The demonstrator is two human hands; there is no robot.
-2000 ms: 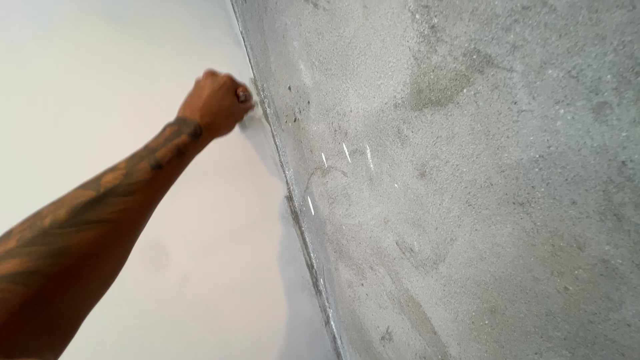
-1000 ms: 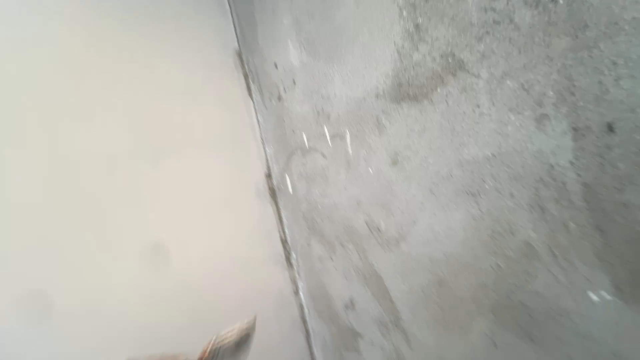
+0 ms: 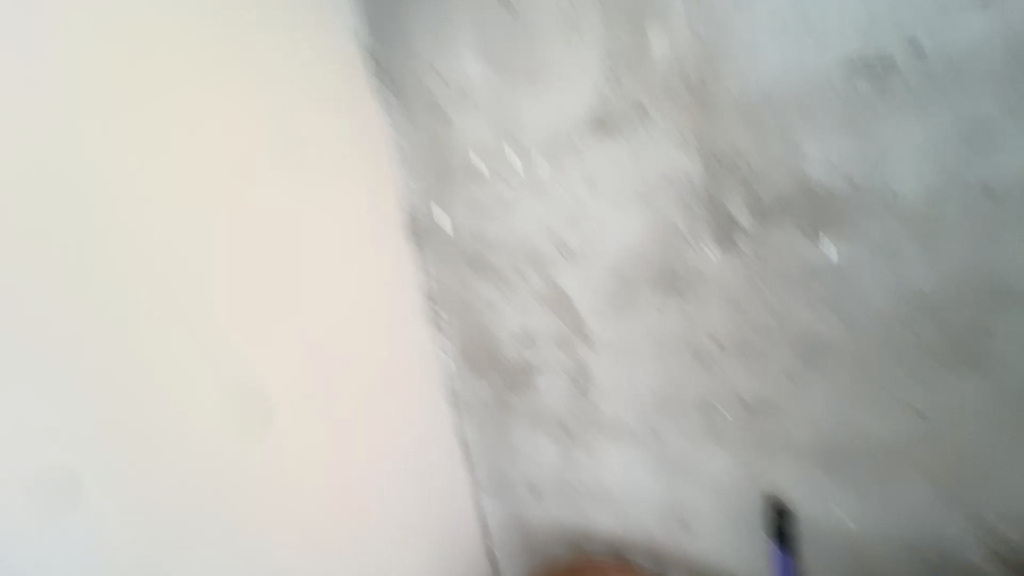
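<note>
The view is strongly blurred. At the bottom edge a rounded brown shape (image 3: 592, 565) just enters the picture; it may be part of my right hand, but its fingers and any grip do not show. To its right stands a narrow object with a black tip and a purple lower part (image 3: 782, 538), cut off by the frame; what it is cannot be told. My left hand is not in view. A pale, smooth wall surface (image 3: 240, 280) fills the left side, and a rough grey cement surface (image 3: 656, 320) fills the right.
A thin, uneven dark seam (image 3: 438, 320) runs down between the pale and grey surfaces, slanting to the lower right. Small white marks (image 3: 442, 218) show on the grey surface.
The tattooed arm and closed hand seen at the seam two seconds ago have left the view. The brown shape and purple object have come in at the bottom. The view has shifted.
</note>
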